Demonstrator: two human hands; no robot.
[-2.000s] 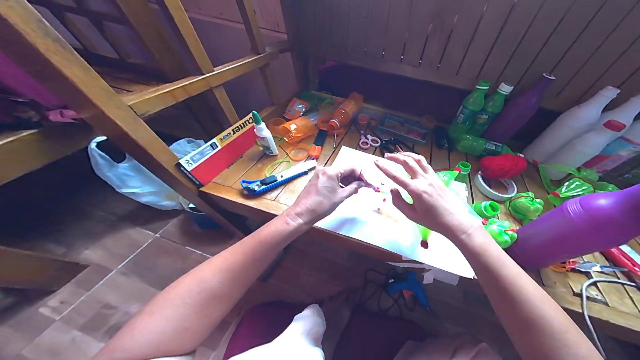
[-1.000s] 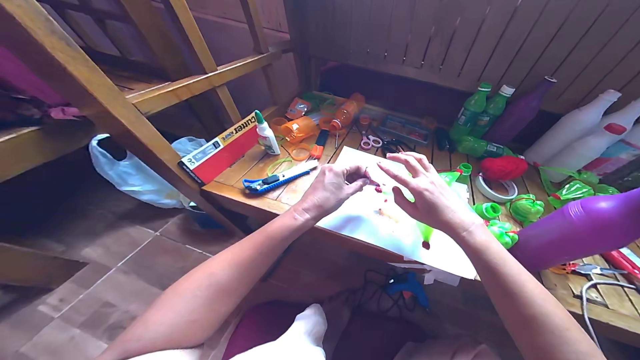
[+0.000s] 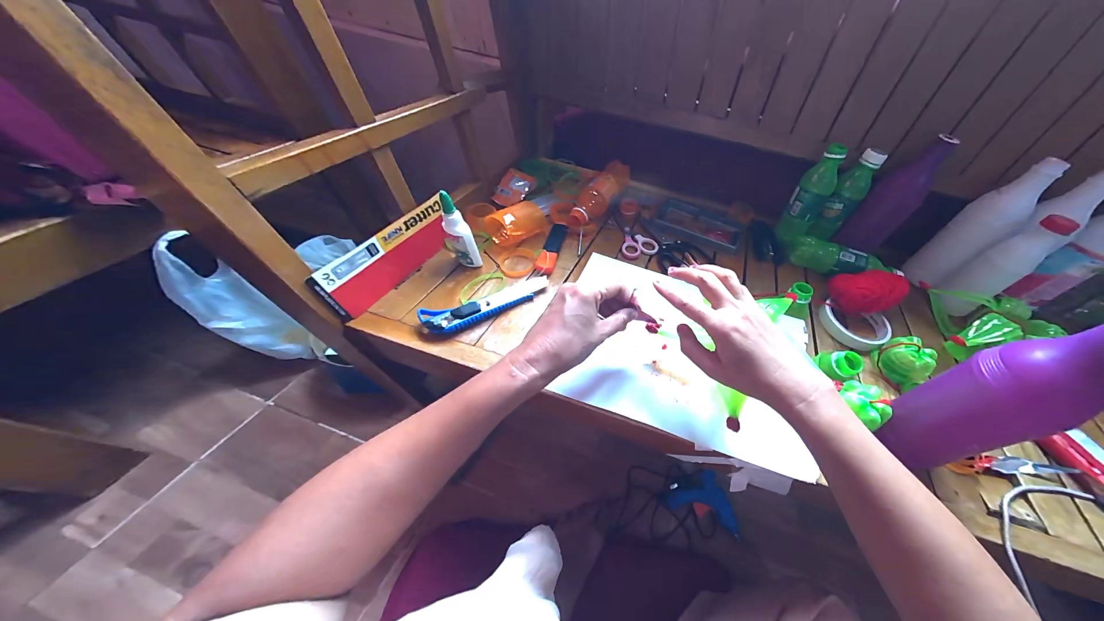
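Over a white sheet of paper (image 3: 595, 379) on the slatted wooden table, my left hand (image 3: 586, 323) has its thumb and forefinger brought together around something small and reddish, too small to name. Beside it, my right hand (image 3: 733, 336) is spread above the paper, palm down, with no object visible in it. Small red bits (image 3: 653, 328) lie near the left fingertips. A green plastic piece with a dark red end (image 3: 733, 423) rests on the paper below my right hand, and another green piece (image 3: 774, 305) is partly behind that hand.
A blue cutter knife (image 3: 483, 312), a glue bottle (image 3: 461, 235), pink-handled scissors (image 3: 638, 247) and cut orange bottles (image 3: 517, 222) lie at the left and back. Rightward are red yarn (image 3: 867, 291), a tape roll (image 3: 854, 326) and a purple bottle (image 3: 1000, 388). A blue glue gun (image 3: 703, 500) hangs below the table edge.
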